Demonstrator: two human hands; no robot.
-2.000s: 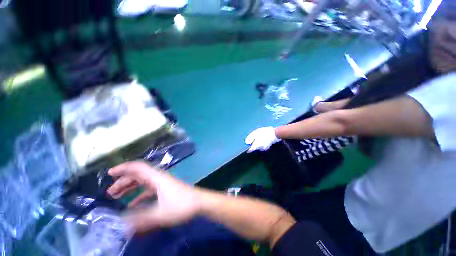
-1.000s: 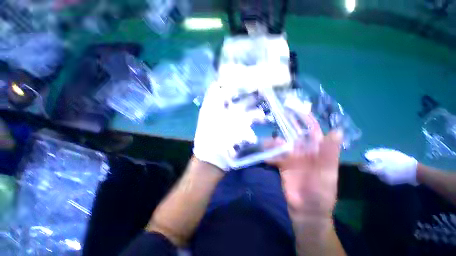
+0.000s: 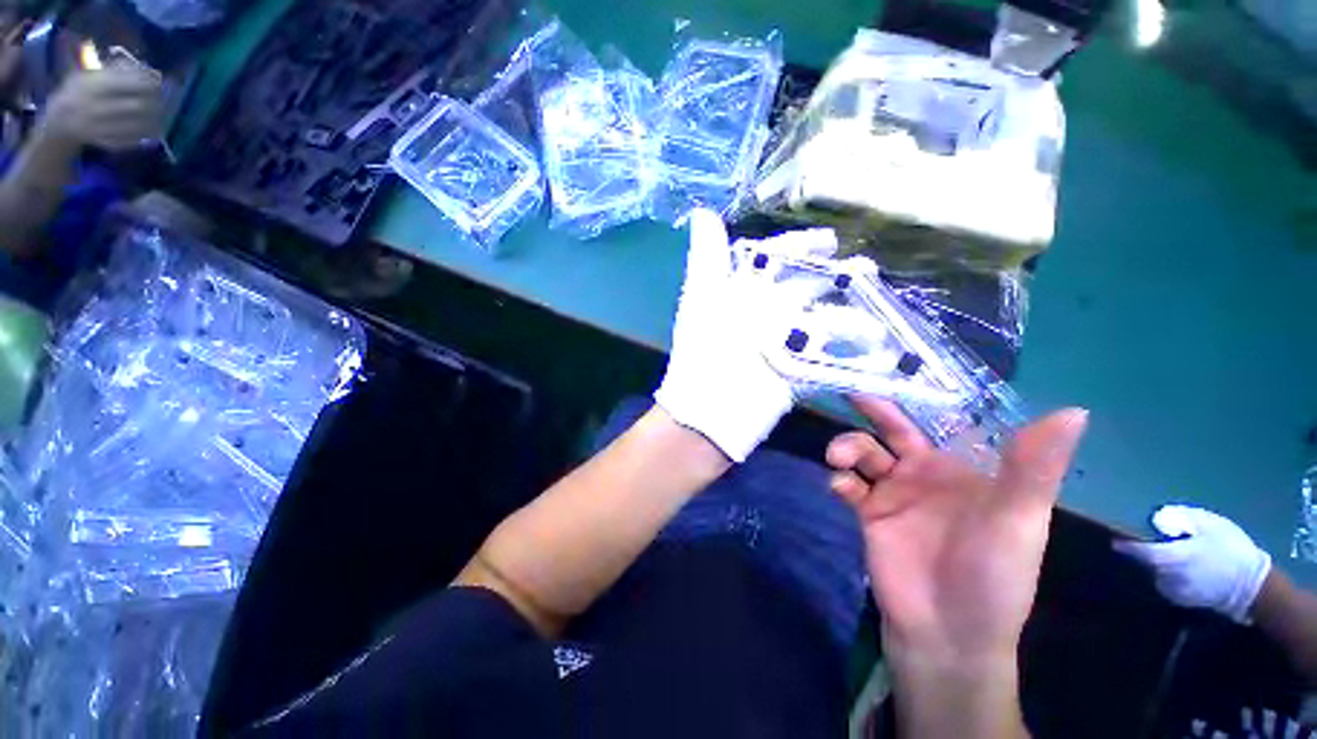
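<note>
A clear plastic case (image 3: pixel 874 347) with several small black parts on it is held over my lap, in front of the wrapped cream-yellow fixture (image 3: pixel 939 137). My left hand (image 3: pixel 734 339), in a white glove, grips the case at its left end. My bare right hand (image 3: pixel 961 527) is palm up just below the case's right end, with thumb and fingers apart. Its fingertips are close to the case's lower edge; whether one touches it I cannot tell. Clear film extends from the case's right end.
Clear bagged cases (image 3: pixel 595 145) lie on the green bench left of the fixture. Beyond is a black parts tray (image 3: pixel 325 145). A large bin of bagged clear cases (image 3: pixel 174 433) is at lower left. Another person's gloved hand (image 3: pixel 1210 560) is at right; a bare hand (image 3: pixel 109 108) is at upper left.
The view has turned left. The case shows more sharply and tilted. My right hand was at the case with its fingers over it; it is now lower and turned palm up.
</note>
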